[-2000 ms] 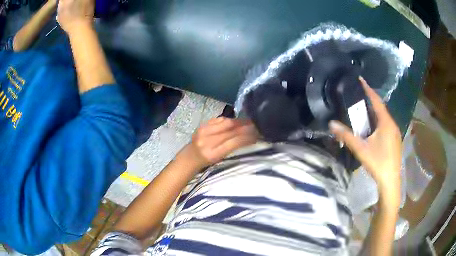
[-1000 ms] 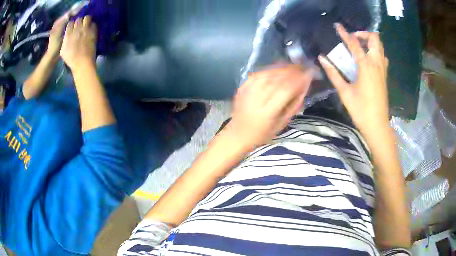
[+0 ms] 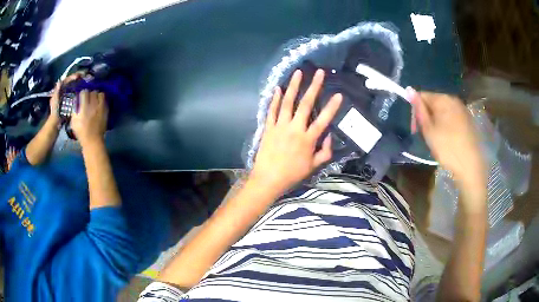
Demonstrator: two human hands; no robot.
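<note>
A black security camera (image 3: 354, 97) lies on the green bench at its front edge, inside a clear air column bag (image 3: 295, 50) with a scalloped rim. A white barcode label (image 3: 359, 130) is on the black housing. My left hand (image 3: 298, 133) lies flat on the bagged camera with its fingers spread. My right hand (image 3: 443, 121) grips the end of a white cable (image 3: 384, 84), which reaches from over the camera toward the right. More white cable shows below that hand.
The dark green bench mat (image 3: 183, 88) spans the middle. A white piece (image 3: 423, 28) lies at its right edge. At left, a person in blue (image 3: 53, 224) holds a black camera and a purple cloth (image 3: 118, 88). Clear air bags (image 3: 502, 177) are at lower right.
My left hand has opened and settled flat on the bagged camera. My right hand has moved right, off the label, and now holds the white cable. The neighbour's hands appear lower in view.
</note>
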